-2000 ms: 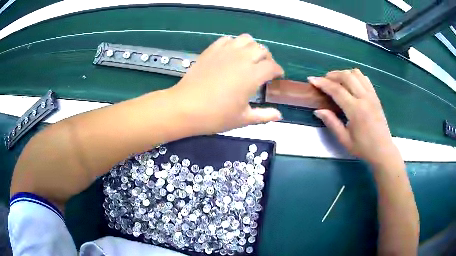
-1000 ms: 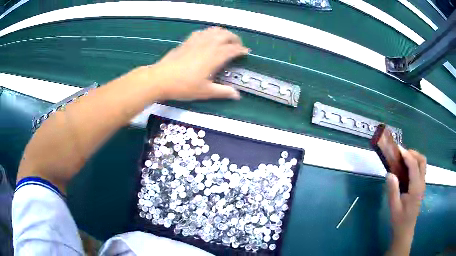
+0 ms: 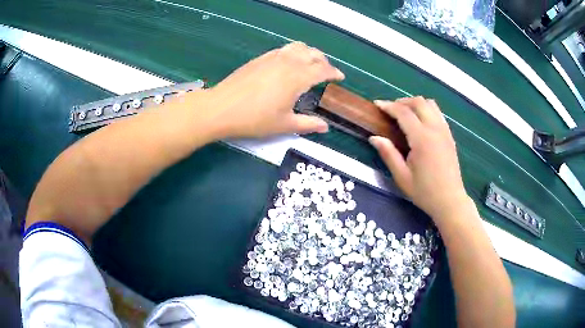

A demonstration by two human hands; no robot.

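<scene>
My right hand (image 3: 420, 147) grips a reddish-brown pressing block (image 3: 359, 114), which lies along the top of a grey strip housing (image 3: 310, 102) on the green belt. My left hand (image 3: 282, 93) is around the left end of that strip, thumb on the near side and fingers on the far side. Most of the strip is hidden by the block and hands. A black tray (image 3: 392, 204) of loose clear discs (image 3: 333, 256) lies nearer to me, below my hands.
A strip with pale discs (image 3: 106, 114) lies at the left, partly behind my left forearm. Another strip (image 3: 515, 210) lies on the belt at the right. A clear plastic bag (image 3: 449, 22) is at the far side. A dark metal bracket (image 3: 545, 141) stands at the right edge.
The view has shifted right. My right hand has brought the block from the right-hand strip onto the strip at my left hand. The thin stick is out of sight.
</scene>
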